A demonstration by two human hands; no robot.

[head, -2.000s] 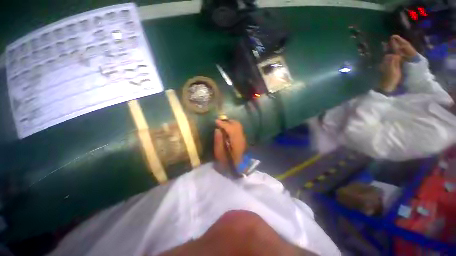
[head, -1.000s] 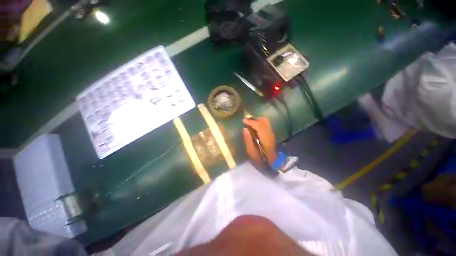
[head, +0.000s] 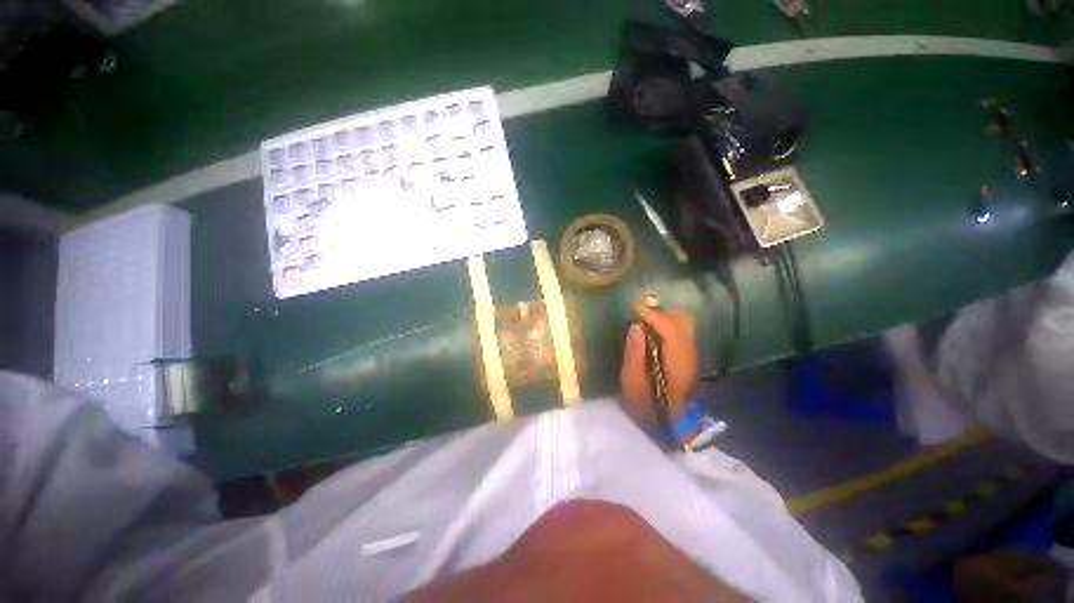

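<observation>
My right hand [head: 660,365], with a blue band at the wrist, holds a dark soldering iron [head: 655,342] at the bench edge; its brass-coloured collar points away from me. To its left, a brown work fixture [head: 525,344] lies between two pale yellow strips. Behind it stands a tan round holder [head: 628,256] with a silvery mass inside. A thin solder wire [head: 377,344] runs across the green bench from the spool [head: 179,388] at the left towards the fixture. My left hand is not in view; a white sleeve reaches in at the lower left.
A white parts tray [head: 395,189] lies behind the fixture, with stacked white trays [head: 124,300] at far left. Slim tweezers [head: 662,226] lie right of the holder. Black soldering station boxes [head: 707,194] and a square dish [head: 777,207] stand behind. Another person's sleeve [head: 1013,365] is at right.
The view has swung left, bringing the stacked trays, the spool and the left sleeve into the picture. My right hand still holds the iron near the round holder.
</observation>
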